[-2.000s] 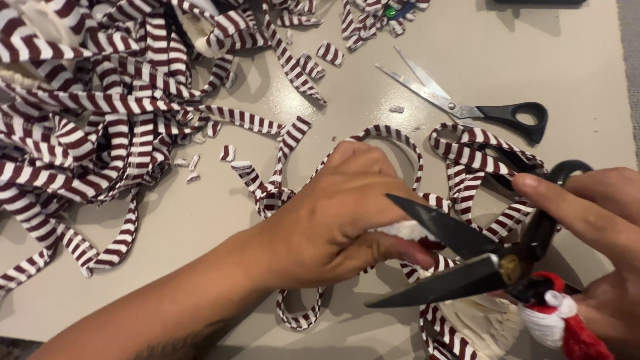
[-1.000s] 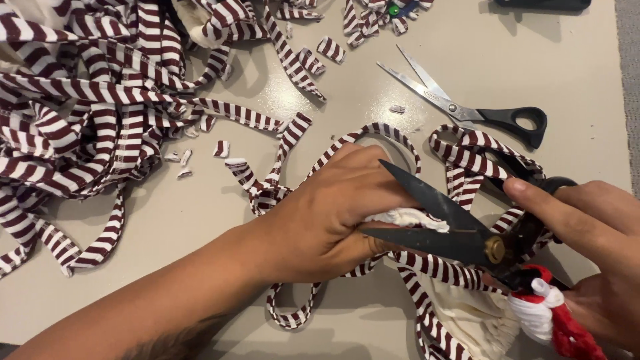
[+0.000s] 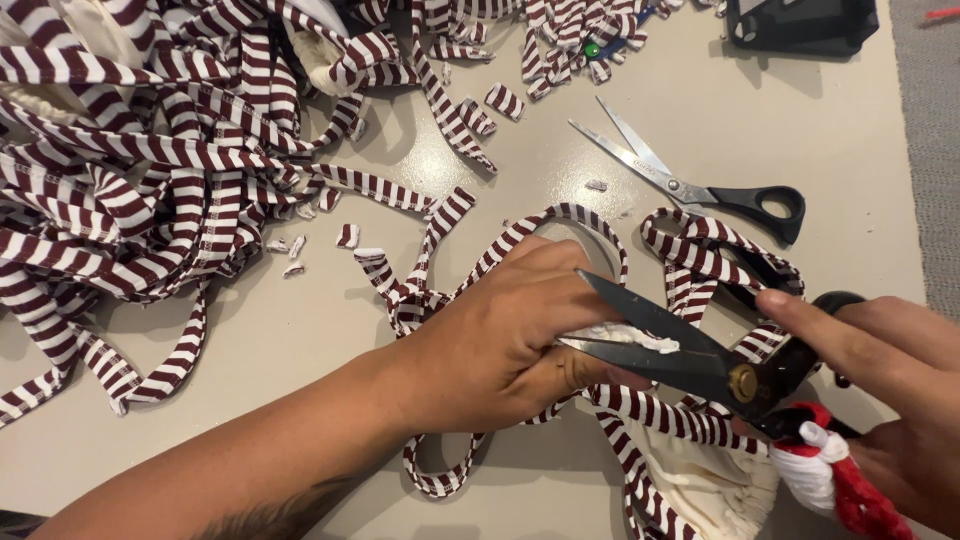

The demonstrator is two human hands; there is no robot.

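My left hand [image 3: 517,337] pinches the end of a maroon-and-white striped fabric strap [image 3: 660,412], and its white edge [image 3: 622,335] pokes out between the parted blades. Dark-bladed scissors [image 3: 675,352] with black handles are in my right hand [image 3: 877,360], its index finger stretched along the handle. Red and white yarn [image 3: 832,465] is wrapped at the lower handle. Below the blades lies gathered cream fabric [image 3: 697,472] bordered by the strap. A knotted part of striped strap [image 3: 412,300] rests left of my left hand. My fingers hide part of the held strap.
A large heap of striped straps [image 3: 172,172] covers the left. Silver scissors with black handles [image 3: 675,184] lie partly spread behind my right hand. Striped offcuts [image 3: 505,101] are scattered at the top middle. A black plastic object [image 3: 802,26] stands near the table's right edge.
The scissors in my right hand have moved up and their blades now have the white edge between them. The left hand has shifted slightly.
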